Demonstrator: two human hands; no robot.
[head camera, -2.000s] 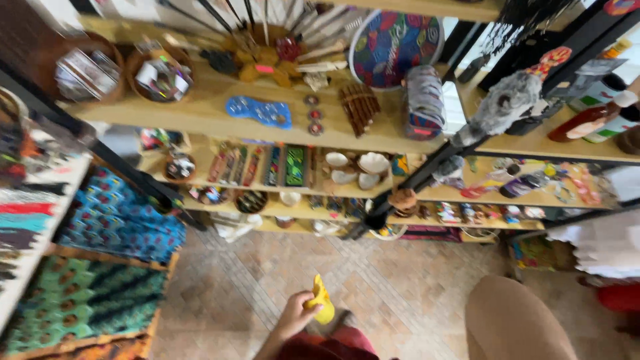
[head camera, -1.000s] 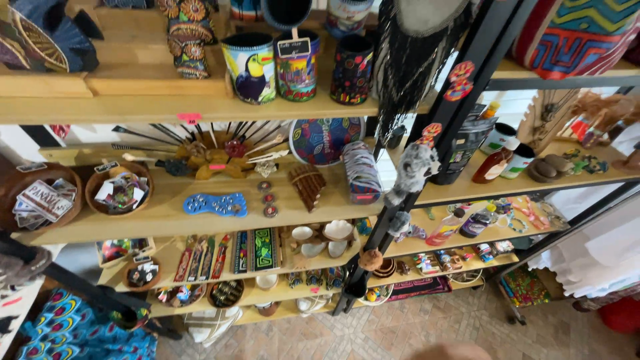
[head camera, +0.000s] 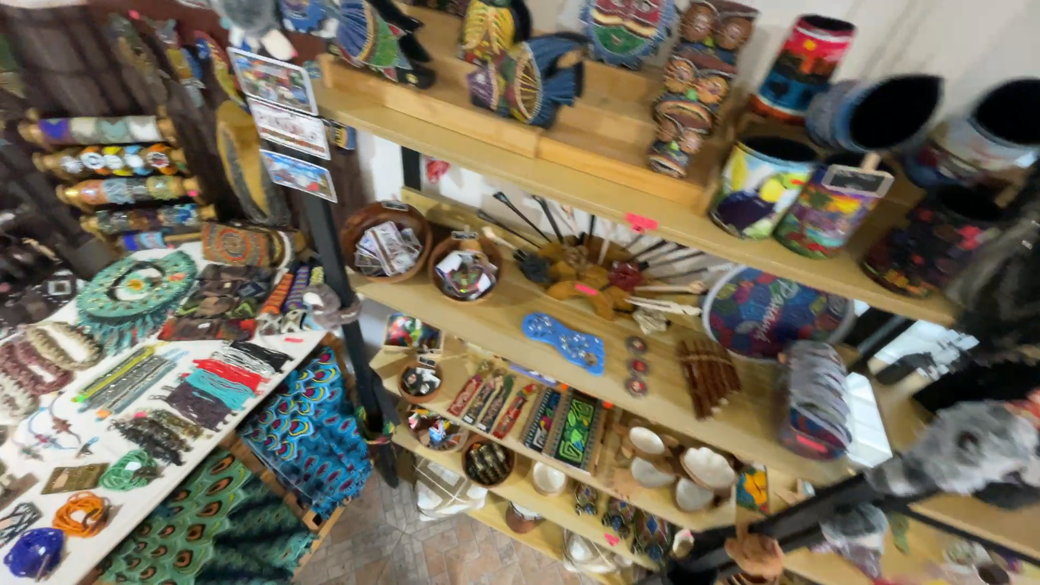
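Note:
Neither my left hand nor my right hand shows in the head view now. A wooden shelf unit (head camera: 487, 313) carries a pan flute (head camera: 708, 378), a blue mancala-like board (head camera: 563, 343), and two round wooden bowls, one with small cards (head camera: 388, 249). Below lie patterned notebooks (head camera: 575, 429) and white-lined shell-like bowls (head camera: 708, 467). On the top shelf stand a toucan-painted cup (head camera: 764, 187), a carved owl totem (head camera: 691, 89) and painted fish figures (head camera: 528, 79).
At the left a white-covered table (head camera: 268, 370) holds bracelets and a turquoise beaded collar (head camera: 136, 288). Peacock-patterned cloths (head camera: 313, 435) hang at its side. A black metal post (head camera: 345, 325) stands between table and shelves. Tiled floor (head camera: 406, 528) shows at the bottom.
The view has swung up and to the left. A hand holding something yellow, seen low in the oldest frame, is out of view now.

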